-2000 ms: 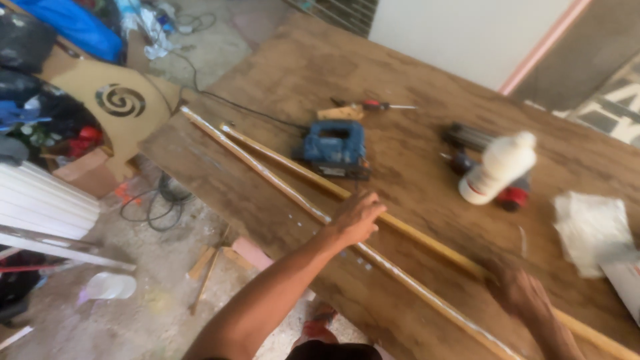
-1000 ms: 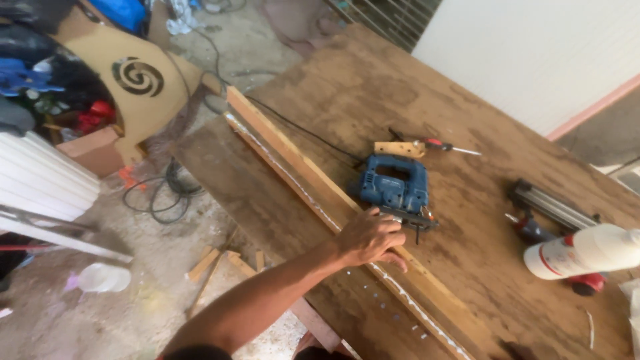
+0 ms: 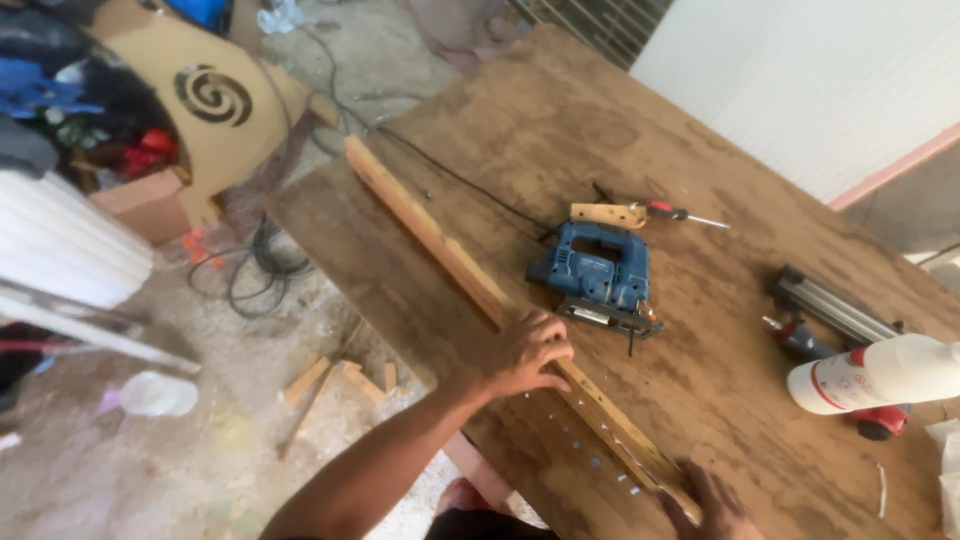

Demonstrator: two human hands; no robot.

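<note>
A long wooden strip (image 3: 427,225) runs diagonally over the plywood tabletop (image 3: 645,135), with another strip seemingly against it and white glue showing along the lower right part. My left hand (image 3: 529,352) grips the wood near its middle, fingers over the top. Lower right, my right hand (image 3: 709,502) is closed around the same wood near the frame's bottom edge. White glue drops (image 3: 595,462) dot the tabletop beside the strip. Just above my left hand lies a blue jigsaw (image 3: 600,270) with its cord.
Behind the jigsaw lie a small wood block (image 3: 607,215) and a screwdriver (image 3: 686,214). At right are a white glue bottle (image 3: 877,375) and a red and black air nailer (image 3: 832,300). Wood offcuts (image 3: 337,382) and a coiled cable (image 3: 270,262) lie on the floor.
The two strips, apart at one end two seconds ago, have come together, and the long glue line between them is mostly covered. The view has shifted.
</note>
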